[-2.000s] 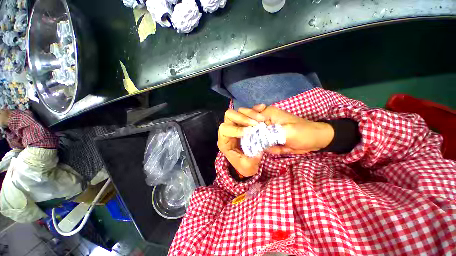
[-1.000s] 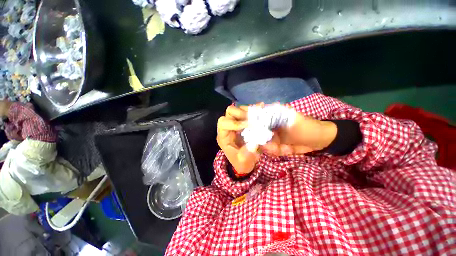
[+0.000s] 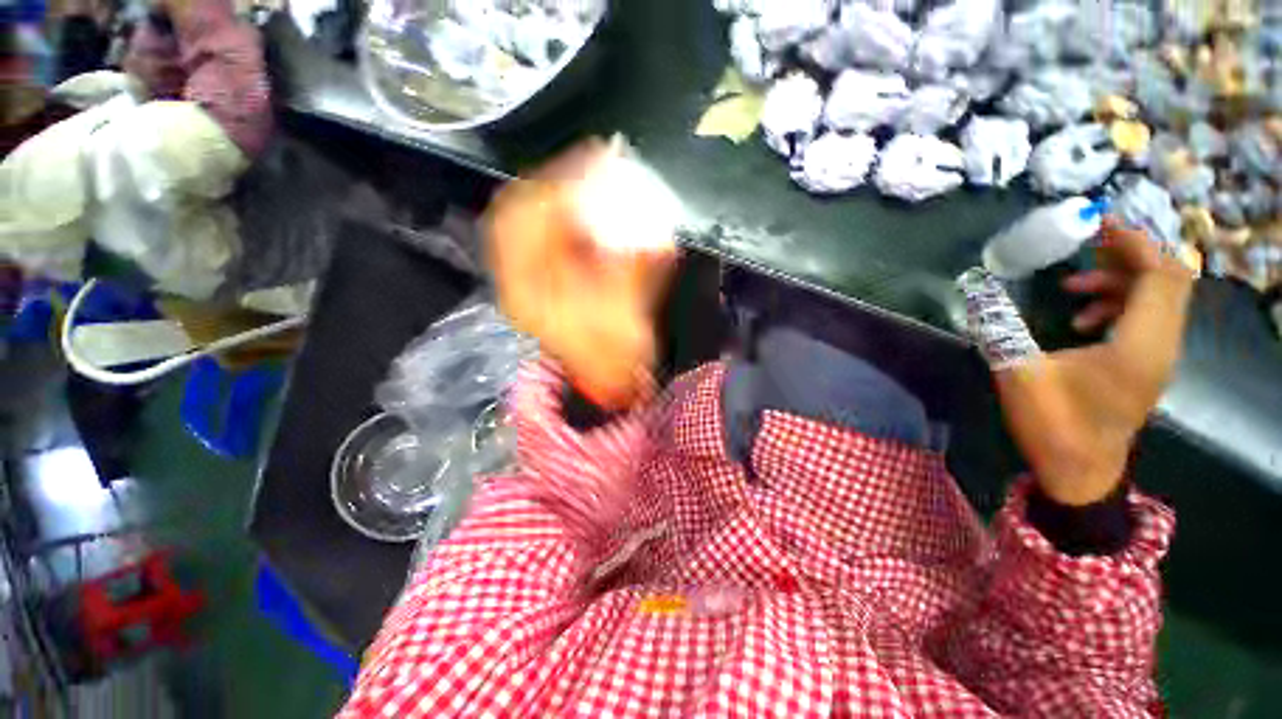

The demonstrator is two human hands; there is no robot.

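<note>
My left hand (image 3: pixel 577 281) is blurred, raised above the lap, and closed on a white ruffled piece (image 3: pixel 623 200). My right hand (image 3: pixel 1097 372) is at the bench edge with its fingers apart. A speckled white wrap (image 3: pixel 995 320) is around its thumb. A translucent white squeeze bottle (image 3: pixel 1038 240) with a blue nozzle lies on the bench between that thumb and the fingers; whether they touch it is unclear.
Several white ruffled pieces (image 3: pixel 921 166) and yellow-tinged ones (image 3: pixel 1226 148) lie on the bench. A metal bowl (image 3: pixel 408 106) holds pieces. A black crate (image 3: pixel 316 464) has clear plastic inside. Another person's sleeve (image 3: pixel 225 70) is at upper left. A red stool (image 3: pixel 141 604) is at lower left.
The view has swung towards the bench pieces. My hands have come apart: the left keeps the white piece, and the right has moved out to the bottle, which was not in view before.
</note>
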